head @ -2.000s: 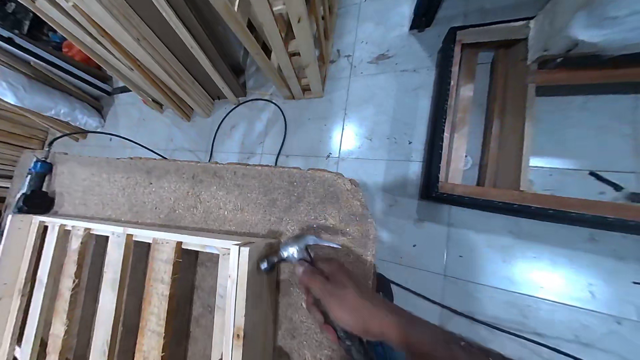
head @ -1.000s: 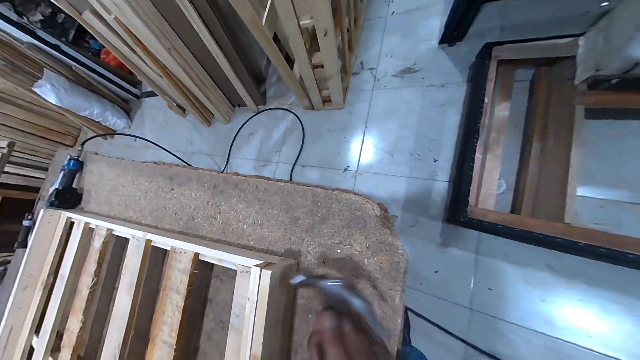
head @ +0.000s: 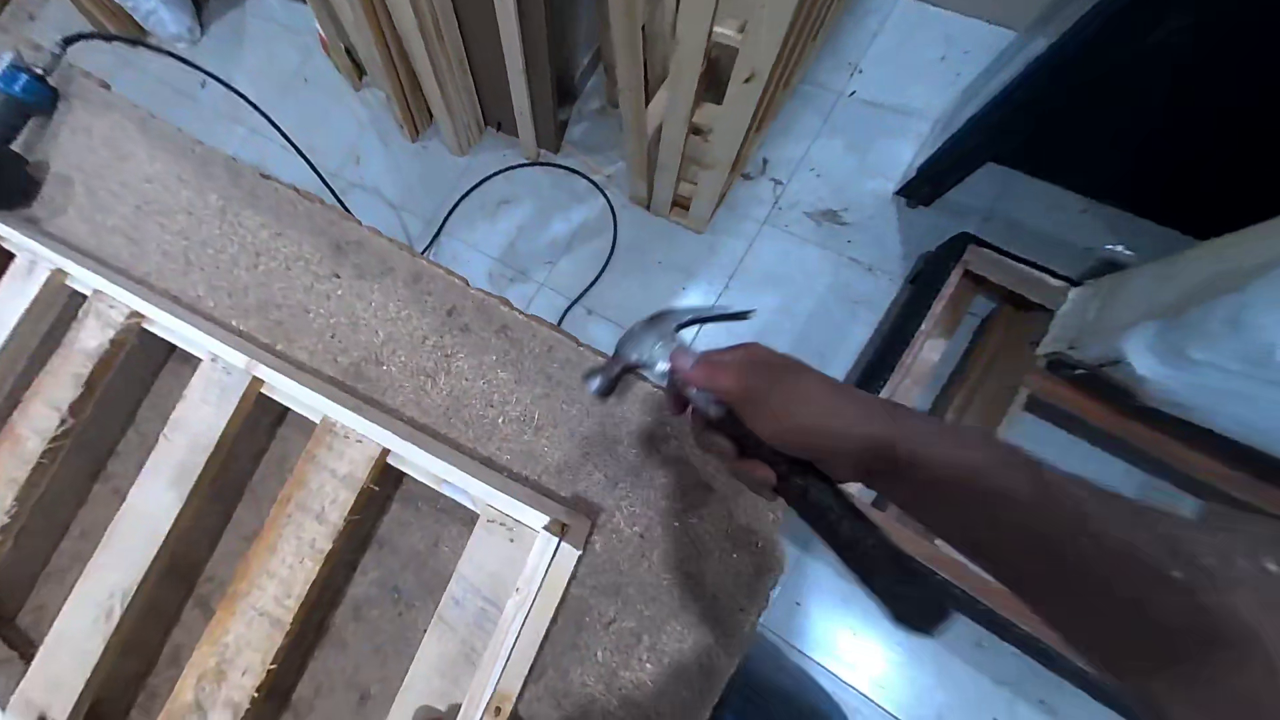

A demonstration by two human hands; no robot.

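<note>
My right hand grips a claw hammer near its head, the dark handle running back under my wrist. The hammer is held above the particle board worktop, near its right end, apart from the wood. A slatted wooden frame lies on the worktop at the lower left, its corner below and left of the hammer head. A small bit of skin shows at the bottom edge by the frame's end; whether it is my left hand is unclear.
A blue and black power tool lies at the worktop's far left, with a black cord looping over the tiled floor. Wooden slats and frames stand behind. At right are a black-edged wooden frame and a dark piece of furniture.
The hammer in my right hand, low over the worktop beside the frame's corner before, is now farther from that corner, near the worktop's far edge. The view has shifted.
</note>
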